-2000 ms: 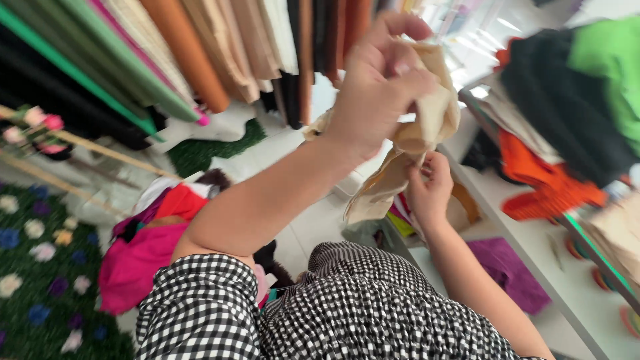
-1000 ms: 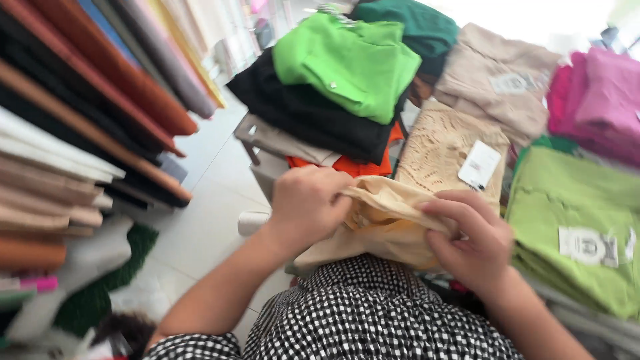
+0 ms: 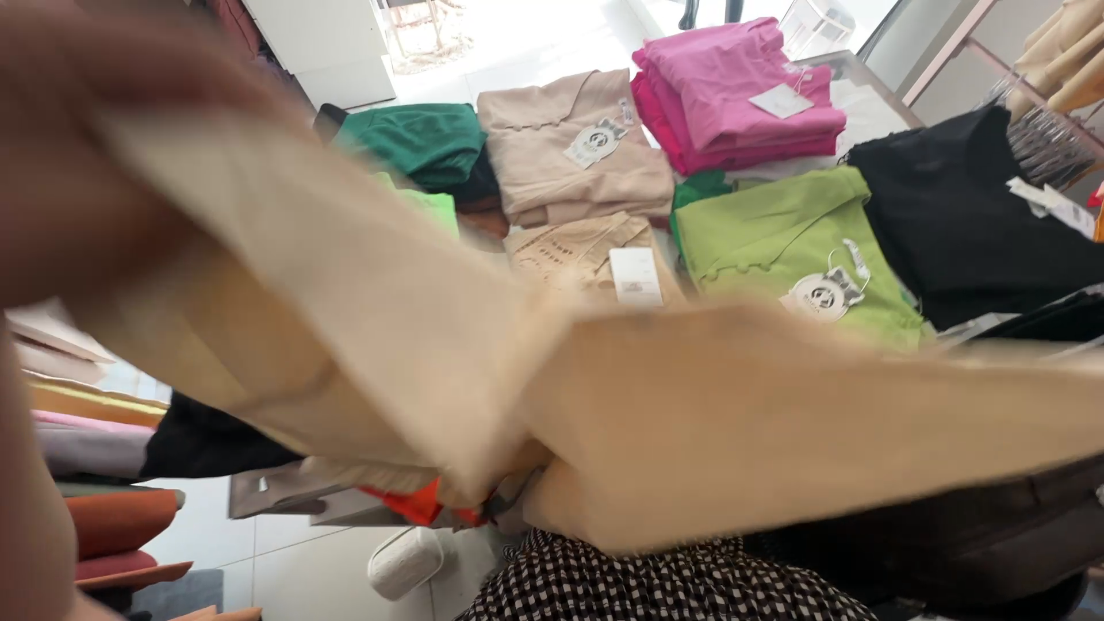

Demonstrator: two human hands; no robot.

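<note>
A beige cloth garment [image 3: 673, 414], blurred by motion, stretches across the view close to the camera, from the upper left to the right edge. At the upper left my left hand [image 3: 112, 147], large and blurred, is shut on one end of it. My right hand is not in view; the garment's other end runs off past the right edge. Beyond the cloth lie a folded knit top with a white tag [image 3: 578, 250], a light green top [image 3: 785, 250] and a light beige top [image 3: 573, 147].
Pink folded garments [image 3: 733, 95], a black top [image 3: 966, 216] and a dark green garment [image 3: 414, 142] lie on the display table. Garments hang at the left [image 3: 125, 522]. A white rounded object [image 3: 405, 562] is near the tiled floor. A rack stands at upper right.
The beige garment was bunched between both hands one second ago; it is now spread wide. My left hand has come up close to the camera, and my right hand has left the view.
</note>
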